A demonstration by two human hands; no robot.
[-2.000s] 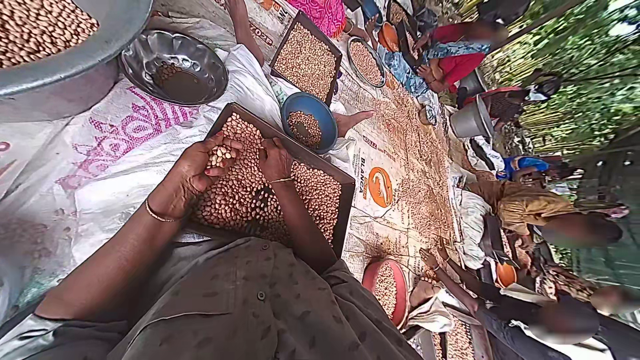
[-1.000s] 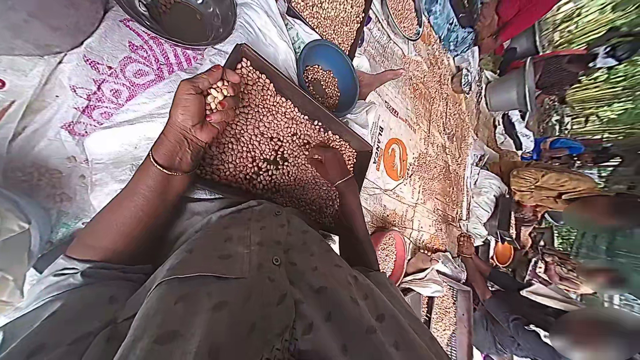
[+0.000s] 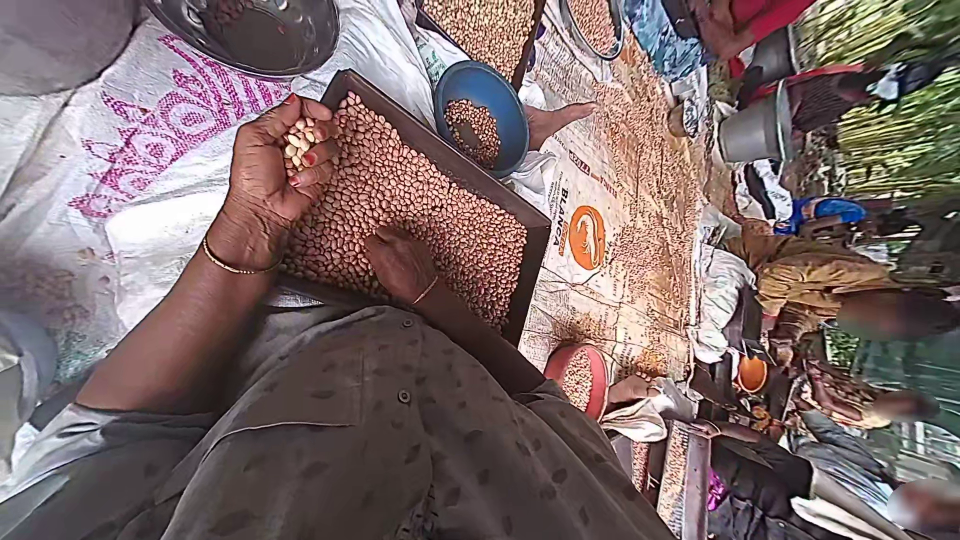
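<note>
A dark rectangular tray (image 3: 472, 180) full of pinkish-brown shelled peanuts (image 3: 420, 195) lies against the front of my lap. My left hand (image 3: 281, 165), palm up over the tray's left end, has its fingers curled round a small heap of paler peanuts (image 3: 300, 142). My right hand (image 3: 401, 262) is down on the peanuts near the tray's middle, back of the hand upward; its fingertips are partly hidden, so whether it holds any cannot be seen. A blue bowl (image 3: 517, 127) with some peanuts stands just beyond the tray's far edge.
A dark metal basin (image 3: 315, 45) stands at upper left on white woven sacks (image 3: 180, 150). Another peanut tray (image 3: 536, 30) is beyond the blue bowl, near a bare foot (image 3: 559, 124). A red bowl (image 3: 598, 386) sits at right, by a printed sheet (image 3: 622, 277) strewn with peanuts. Several people sit farther right.
My left hand stays curled round pale peanuts near the tray's left end. My right hand, near the left one two seconds ago, is now farther from it, over the tray's middle. The view has shifted.
</note>
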